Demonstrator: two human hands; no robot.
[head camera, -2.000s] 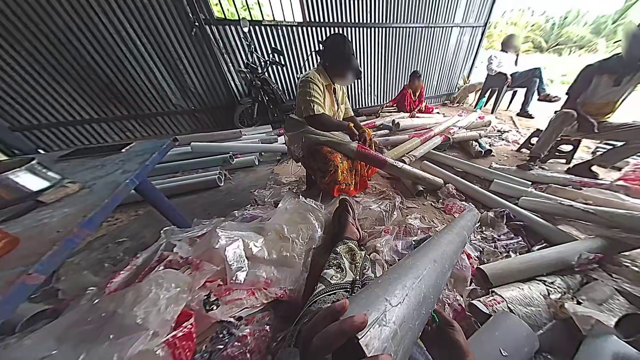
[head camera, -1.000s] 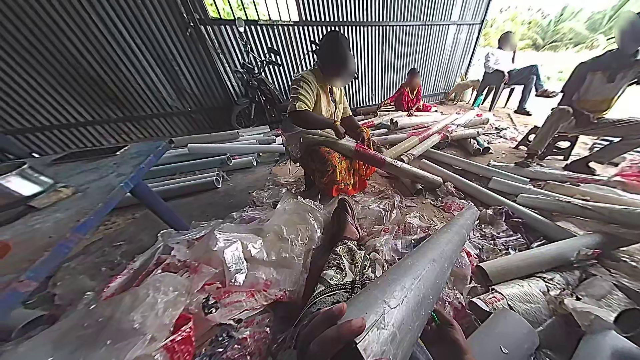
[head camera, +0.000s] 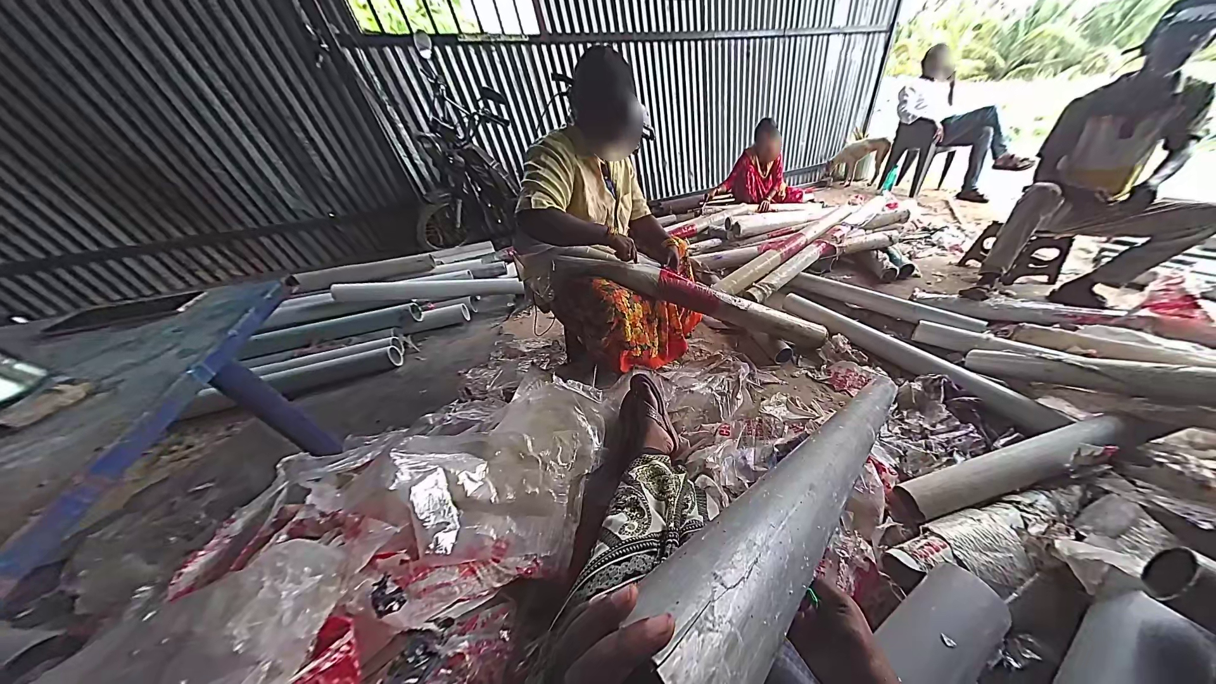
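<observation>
A thick grey pipe (head camera: 760, 532) slants up and away from the bottom centre, over my patterned cloth-covered leg (head camera: 646, 518). My left hand (head camera: 608, 641) is at its near left side, fingers bent against the surface. On the pipe's right side, low in the picture, is my right hand (head camera: 836, 632); its fingers are mostly hidden, so its hold cannot be made out. A bit of green shows beside it. Crumpled clear and red-printed plastic film (head camera: 475, 475) lies to the left of my leg.
A co-worker sits ahead with a long pipe (head camera: 693, 294) across the lap. Grey pipes (head camera: 370, 361) lie at left near a blue metal frame (head camera: 228, 351). More pipes (head camera: 1007, 465) and short pieces (head camera: 945, 622) are piled at right. Other people sit farther back.
</observation>
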